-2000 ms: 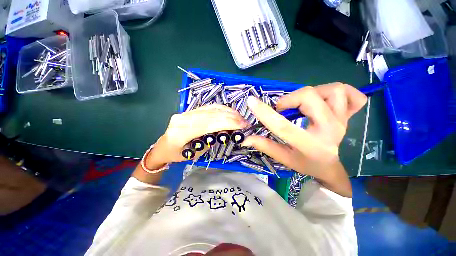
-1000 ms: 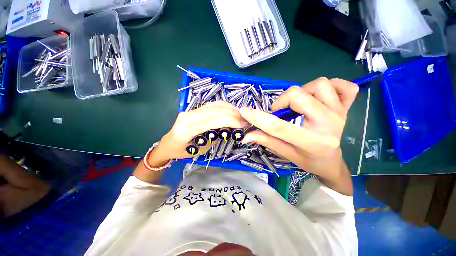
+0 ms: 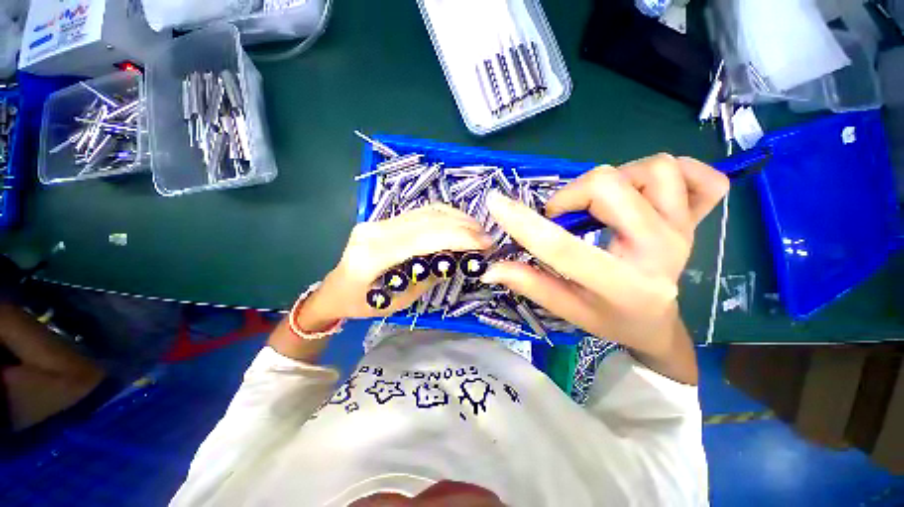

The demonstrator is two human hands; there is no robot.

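My left hand (image 3: 401,253) is closed around several metal cylindrical parts (image 3: 418,269). They are fanned in a row, with round dark ends and pale or yellowish centres facing me. My right hand (image 3: 615,243) holds a slim dark blue pen-like tool (image 3: 580,222). Its thumb and index fingertips are beside the rightmost part end; the tool's tip is hard to make out. Both hands are above a blue tray (image 3: 466,152) heaped with loose silver parts, and they hide its middle.
A lined clear box (image 3: 451,74) with a short row of parts lies beyond the tray. Clear tubs (image 3: 167,163) stand left, an empty blue tray (image 3: 828,223) right, a black pouch (image 3: 634,50) and plastic bags far right. A person's arm (image 3: 45,361) shows lower left.
The right hand shifted slightly and its fingers rose a little, then lowered again near the part ends. The held row of parts tilted slightly. Both hands keep their hold.
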